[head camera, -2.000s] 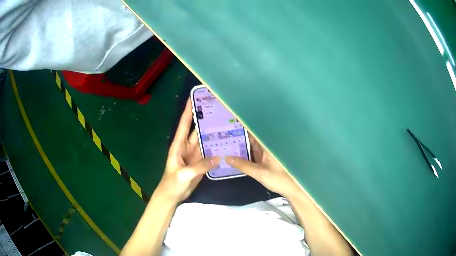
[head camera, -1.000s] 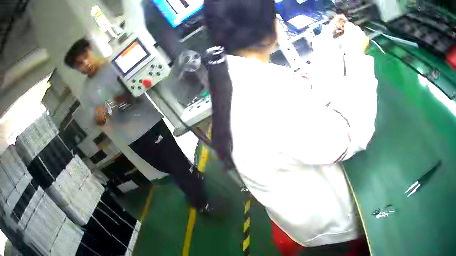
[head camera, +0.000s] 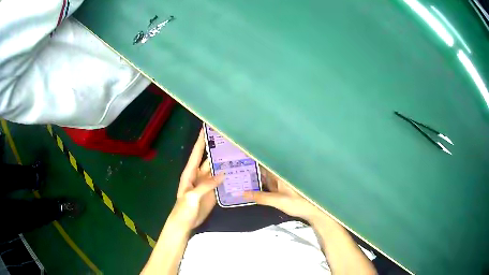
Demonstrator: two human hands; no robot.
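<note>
A smartphone [head camera: 236, 174] with a white edge and a lit pinkish screen is held below the bench edge, its upper right part hidden by the bench. My left hand [head camera: 197, 196] holds its left side, thumb over the lower screen. My right hand [head camera: 279, 197] is at its right side, thumb over the lower right of the screen, its other fingers partly hidden by the bench edge. Both hands are bare. Black tweezers [head camera: 423, 132] with pale tips lie spread on the green bench mat [head camera: 300, 96].
A small cluster of dark and silvery parts [head camera: 152, 31] lies on the mat at the upper left. A person in white [head camera: 69, 70] sits on a red stool [head camera: 126, 140] at the left. Another person's dark legs [head camera: 32, 212] stand on the green floor beyond the striped line.
The view has swung from the neighbour and the machines back down to the bench and my hands. Compared with the earliest frame, the phone sits lower in view and more under the bench edge.
</note>
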